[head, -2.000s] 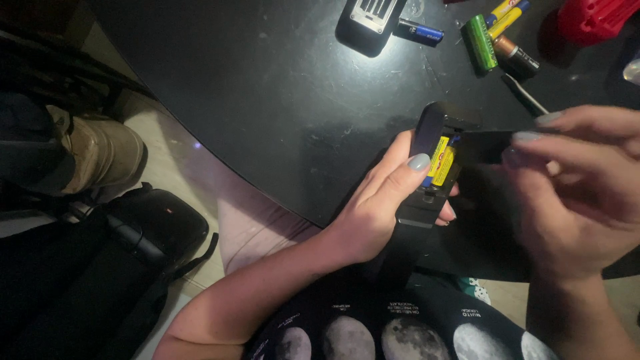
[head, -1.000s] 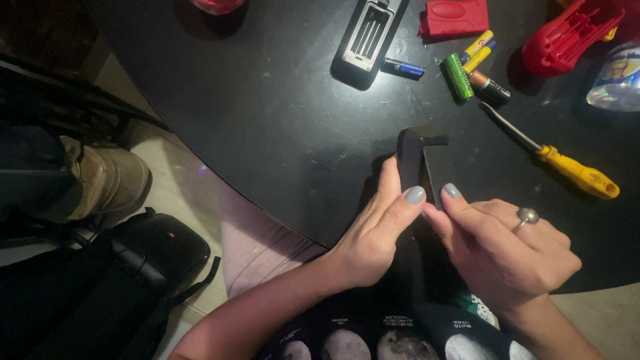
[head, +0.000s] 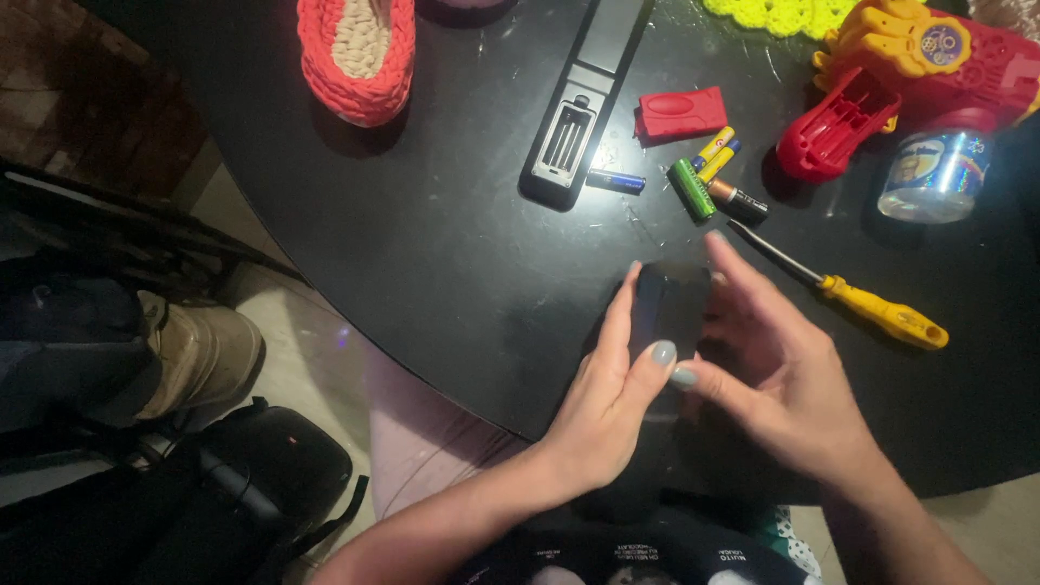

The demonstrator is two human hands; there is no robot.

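Note:
A dark remote control (head: pixel 670 313), blurred, lies in my left hand (head: pixel 605 398), whose fingers and thumb close around its left side. The thumb of my right hand (head: pixel 780 382) touches the remote's lower right edge; its fingers are spread along the right side. No battery shows in this remote now. Beyond it lies a second black remote control (head: pixel 605 73) with an open battery bay, a blue battery (head: pixel 616 181) beside it. Green (head: pixel 691 189), yellow (head: pixel 715 147) and black-and-copper (head: pixel 738 201) batteries lie together near a screwdriver with a yellow handle (head: pixel 886 313).
A small red plastic cover (head: pixel 681 114) lies behind the batteries. At right are a red and yellow toy (head: pixel 967 61) with an open battery bay and a clear bottle (head: pixel 934 179). A coral crochet basket (head: pixel 357 61) stands back left. The round black table's edge (head: pixel 349 325) curves at left.
The yellow batteries seen inside the held remote two seconds ago are out of sight; a dark cover came over them in my right hand. My right fingers have since spread. The view takes in more table.

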